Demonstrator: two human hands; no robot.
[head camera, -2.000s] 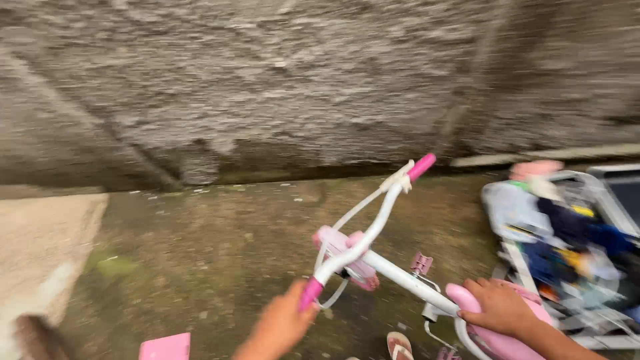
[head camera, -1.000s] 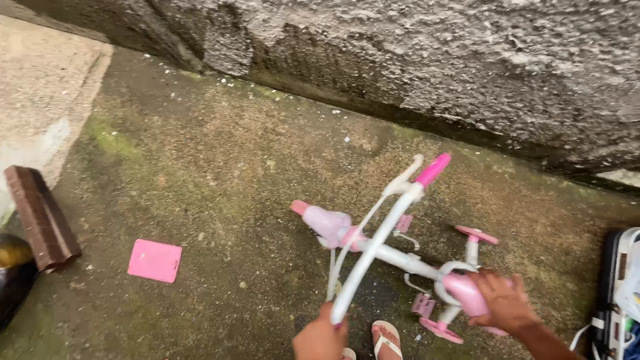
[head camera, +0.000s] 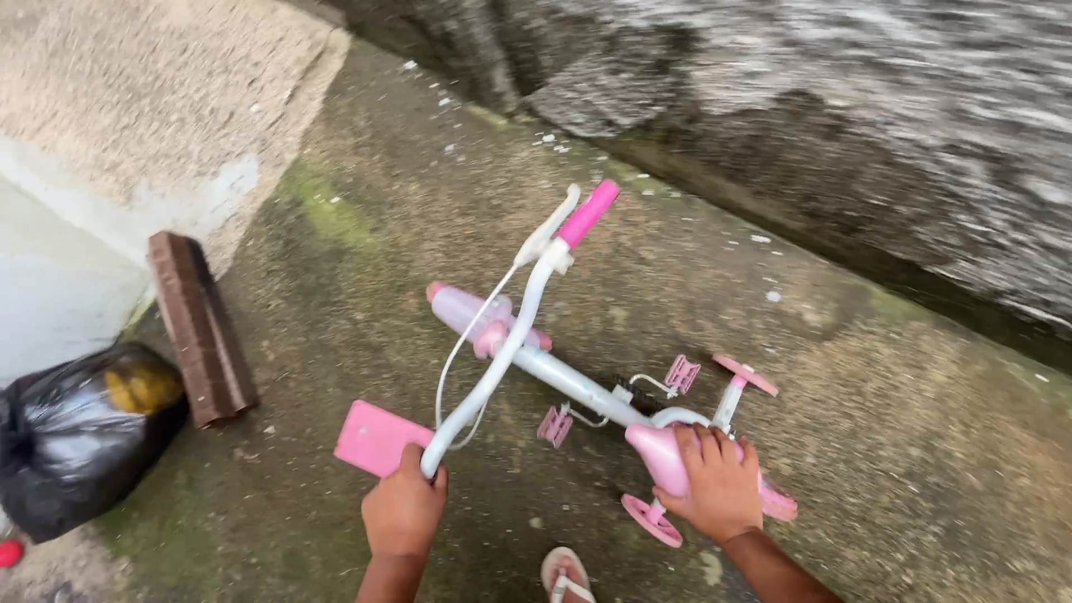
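Note:
A small white and pink child's bicycle (head camera: 578, 385) stands on the floor, its front toward the upper left. My left hand (head camera: 406, 507) is closed around the near end of its white handlebar (head camera: 481, 385). The far end has a bright pink grip (head camera: 589, 213) and a white brake lever (head camera: 548, 226). My right hand (head camera: 716, 481) grips the pink saddle (head camera: 657, 456). Pink training wheels (head camera: 651, 519) stick out on both sides at the rear, and pink pedals (head camera: 682, 374) show ahead of the saddle. A pink plastic piece (head camera: 377, 437) lies beside my left hand.
A rough wall (head camera: 879, 142) runs along the upper right. To the left are a brown ridged piece (head camera: 201, 331) and a full black plastic bag (head camera: 92, 444) near a pale wall. A red object (head camera: 10, 553) lies at the left edge. My sandalled foot (head camera: 568, 576) is at the bottom.
The view has swung left and down, and the pile of things on the right is out of sight. Both hands stay on the bicycle, which is now closer to the pink piece.

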